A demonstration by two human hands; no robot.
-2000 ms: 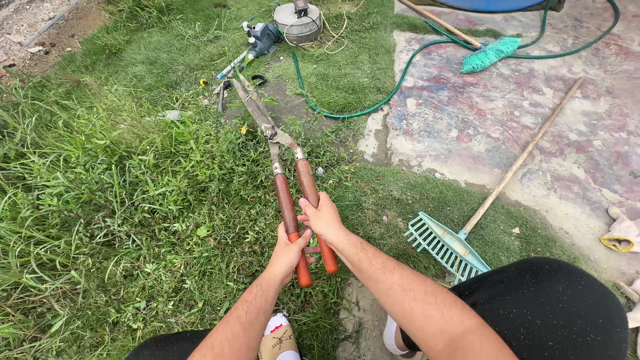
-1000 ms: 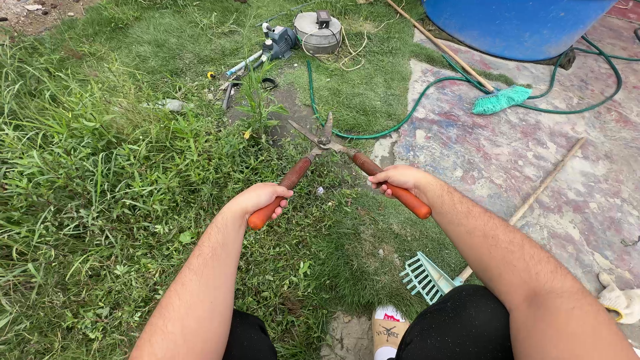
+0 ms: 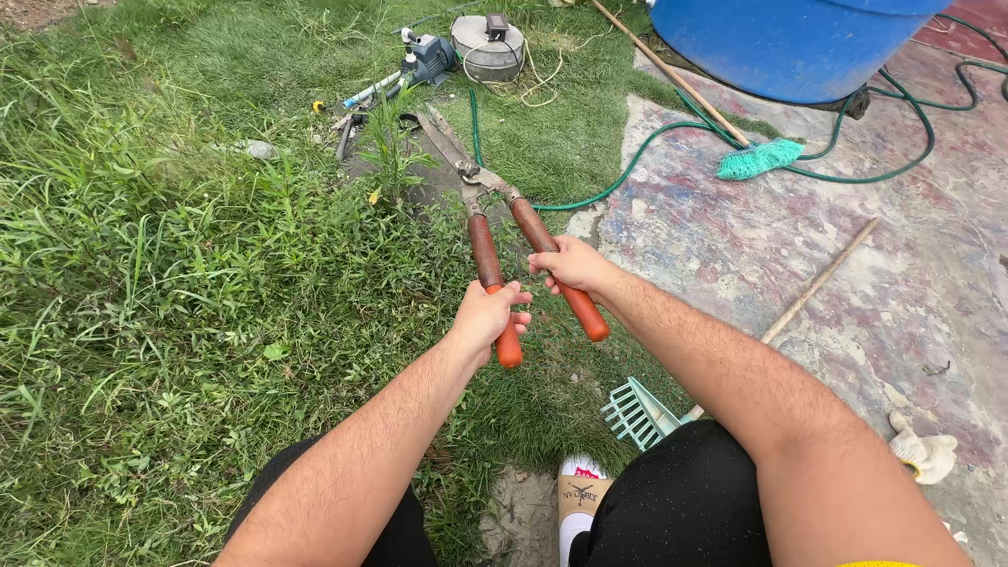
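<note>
A pair of hedge shears [image 3: 470, 169] with rusty metal blades and red-brown wooden handles reaches forward over the grass. My left hand [image 3: 490, 315] grips the left handle near its orange end. Around the right handle, a little higher up, my right hand [image 3: 568, 266] is closed. The handles stand a little apart, and the blades are nearly together, pointing up and left. Just left of the blades grows a tall leafy weed [image 3: 387, 150]; whether they touch it I cannot tell.
A water pump [image 3: 429, 60] and a round concrete block [image 3: 490, 49] with a cord lie ahead. To the right are a green hose [image 3: 654, 142], a blue tub [image 3: 787, 47], a broom [image 3: 760, 159] and a plastic rake [image 3: 642, 413]. Work gloves [image 3: 925, 453] lie at far right.
The shears' handles and my hands were close together, then spread wide with the blades crossed apart; now the handles are nearer each other and the blades have nearly closed.
</note>
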